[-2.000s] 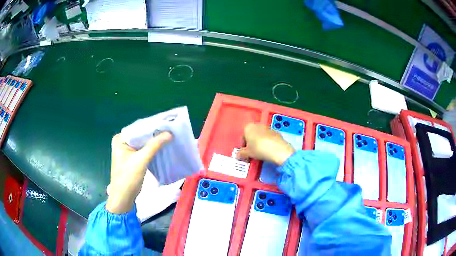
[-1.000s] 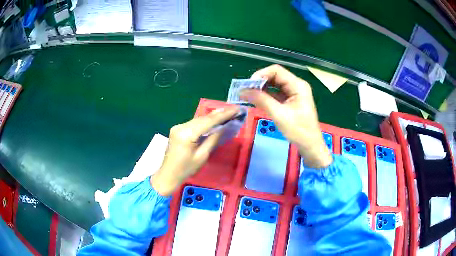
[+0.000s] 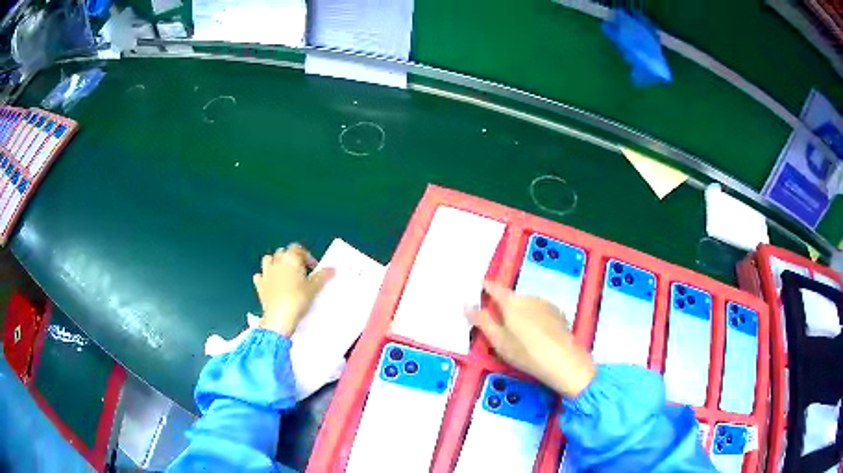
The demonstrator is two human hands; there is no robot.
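Observation:
The red foam tray lies in front of me with phones in two rows of cells. Its top left cell holds a flat white sleeve. Light phones with blue camera bands, such as one at the lower left, fill the other visible cells. My left hand rests with bent fingers on the edge of the loose pile of white sleeves left of the tray; whether it grips one I cannot tell. My right hand, slightly blurred, is over the tray beside the white sleeve's right edge, fingers apart and empty.
Stacked red trays with a black insert stand at the right. Another tray of phones is at the far left. A metal rail runs behind, with a yellow paper and a white pad beside it.
My left hand has let go of the sleeved item and moved down left to the pile. The top left cell now holds a white sleeve. My right hand has lowered and no longer holds the small label.

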